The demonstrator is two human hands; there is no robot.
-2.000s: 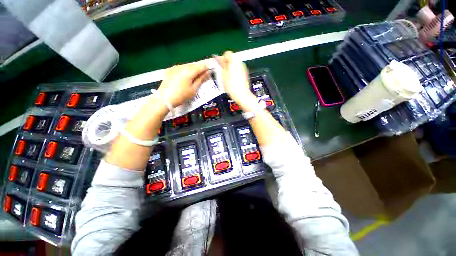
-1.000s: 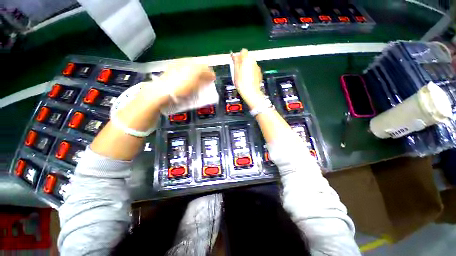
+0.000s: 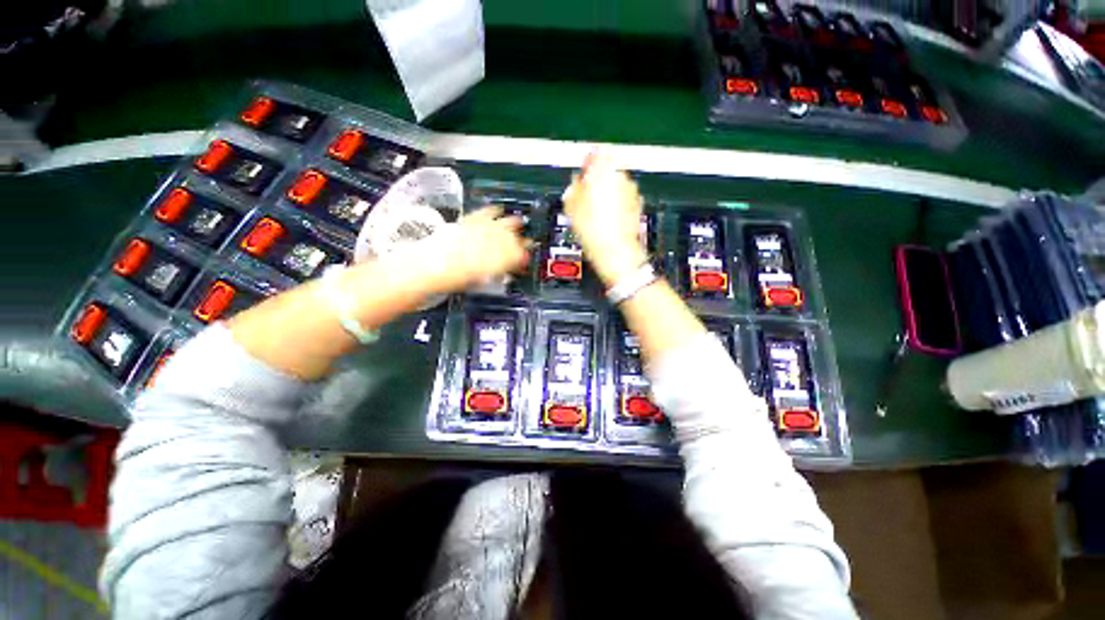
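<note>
A clear tray (image 3: 630, 453) of black units with red-orange ends lies in front of me. My left hand (image 3: 491, 246) is over its upper left pockets, fingers pointing right. A white roll of liner (image 3: 412, 216) is just behind this hand, and a bit of pale strip shows under the fingers; the grip is blurred. My right hand (image 3: 606, 212) is over the upper middle pockets, fingers bunched and pointing away. I cannot tell whether it holds something small. The hands are apart and hide parts of some units.
A second filled tray (image 3: 182, 260) lies tilted at left, another (image 3: 836, 115) at the back right. A white strip (image 3: 442, 55) hangs at the top. At right are a pink-edged phone (image 3: 929, 299), a cream tumbler (image 3: 1024, 369) and stacked empty trays (image 3: 1030, 260). A red crate (image 3: 55, 472) is lower left.
The view has shifted, so the bench things sit further right in the picture. My hands, close together two seconds ago, are now apart. My left hand has lowered toward the tray, and the roll shows beside it.
</note>
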